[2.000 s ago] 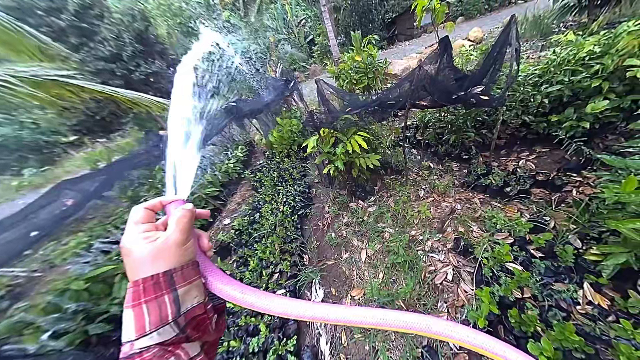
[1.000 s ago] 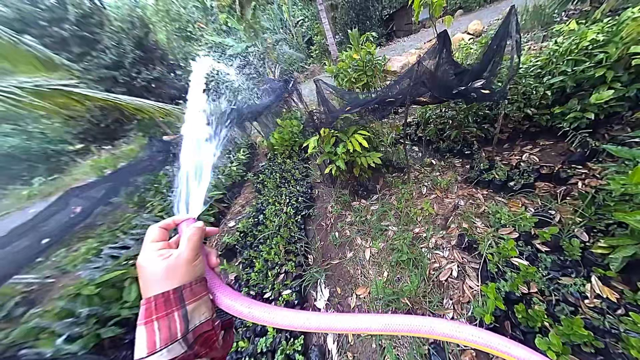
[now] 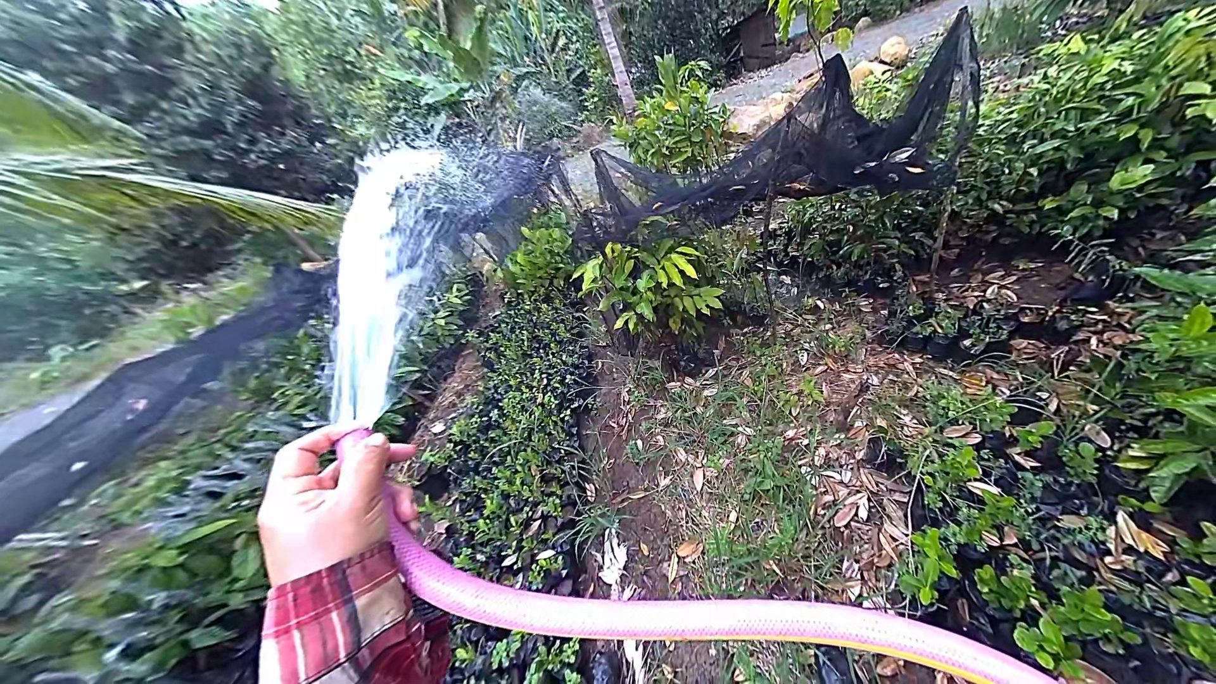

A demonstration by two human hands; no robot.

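Observation:
My left hand (image 3: pixel 328 503), in a red plaid sleeve, grips a pink garden hose (image 3: pixel 665 617) close to its open end, with the thumb at the mouth. A broad white spray of water (image 3: pixel 375 275) shoots up and away from it, over the plants. From the hand the hose curves down and runs off the lower right edge of the view. A long bed of small potted seedlings (image 3: pixel 522 418) lies just right of the hand. My right hand is not in view.
Black netting (image 3: pixel 817 142) sags on sticks across the back, and more netting (image 3: pixel 142 408) runs along the left. A leafy young plant (image 3: pixel 654 285) grows beyond a path of soil, grass and dry leaves (image 3: pixel 779 456). Potted plants (image 3: pixel 1045 570) stand at right; a palm frond (image 3: pixel 171 190) reaches in at left.
Compared with two seconds ago, my left hand has moved somewhat right and down with the hose in its grip. The spray has shifted right with it.

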